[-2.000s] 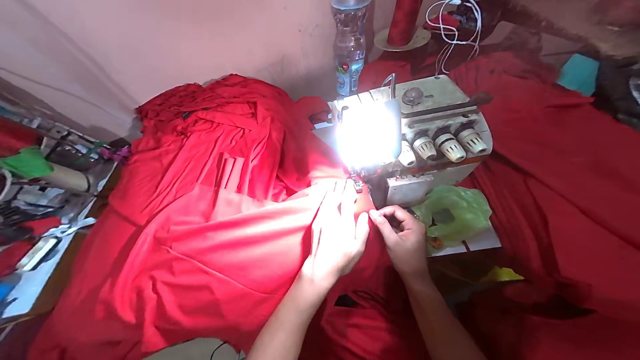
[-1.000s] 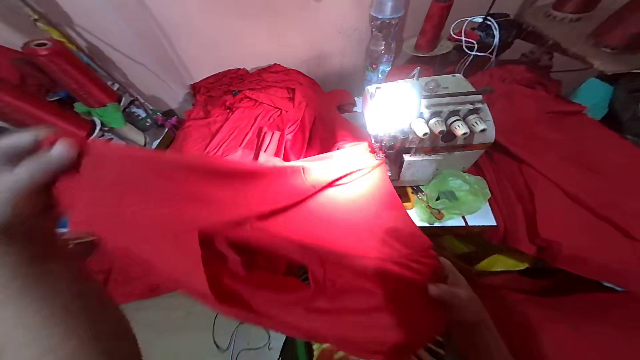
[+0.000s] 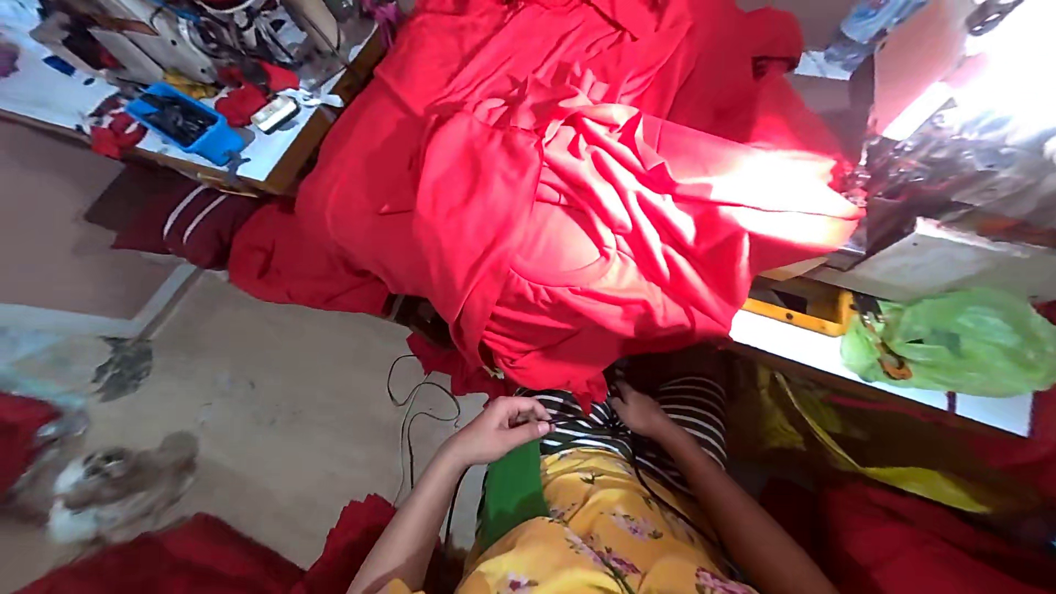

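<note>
My left hand (image 3: pixel 502 427) is over my lap, thumb and fingertips closed on a thin dark cord at the striped fabric (image 3: pixel 689 412). Close to it on the right, my right hand (image 3: pixel 642 412) lies at the same dark cord; its fingertips are partly hidden, so its grip is unclear. Just beyond both hands, a heap of red fabric (image 3: pixel 569 239) hangs over the table's front edge. One part of that fabric reaches right to the brightly lit sewing machine (image 3: pixel 949 157), whose needle area cannot be made out.
A green plastic bag (image 3: pixel 957 342) and a yellow-framed tray (image 3: pixel 800 309) are on the right tabletop. At the upper left, a blue plastic basket (image 3: pixel 186 124) stands on another table. More red fabric (image 3: pixel 198 561) lies low on the left. A loose cable (image 3: pixel 408 412) hangs over the floor.
Both hands have let go of the red fabric, which they held spread out a second ago, and are down at my lap. The fabric rests on the table. The view has tilted down.
</note>
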